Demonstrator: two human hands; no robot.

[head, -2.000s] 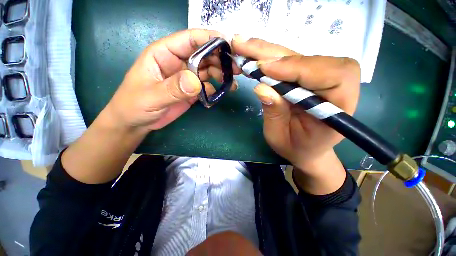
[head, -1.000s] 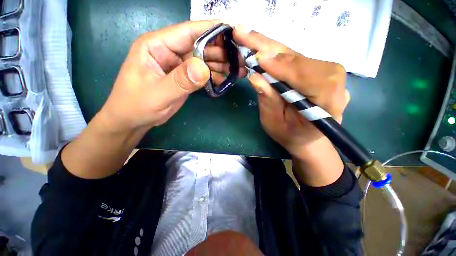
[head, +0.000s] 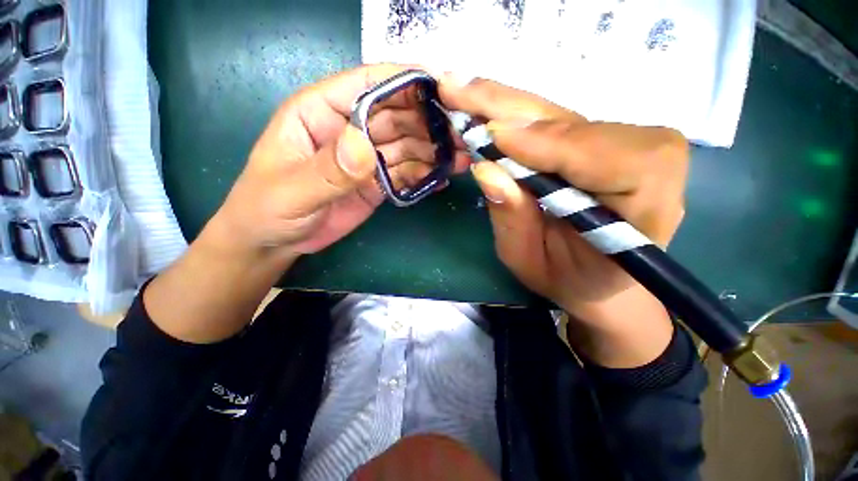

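My left hand (head: 315, 155) holds a rounded-square metal frame (head: 380, 178) up above the green mat, thumb on its left side and fingers behind it. The frame is tilted and its opening shows my fingers. My right hand (head: 588, 197) grips the black pick-up pen with white spiral stripes (head: 616, 237). The pen slants up to the left, and its front end is at the frame's right side. The very tip is hidden by my fingers and the frame. The pen's rear has a brass fitting, a blue collar and a clear tube (head: 793, 427).
A translucent frame tray (head: 118, 150) with several frames in pockets lies at the left. A white parts tray (head: 715, 89) with dark small parts is at the far side of the green mat (head: 221, 89). Pale specks lie on the mat. The controller's edge (head: 847, 291) shows at the right.
The frame is turned more open towards the camera than before. Both hands sit slightly lower in view than one second ago, with the pen still at the frame's right side. The view has shifted left.
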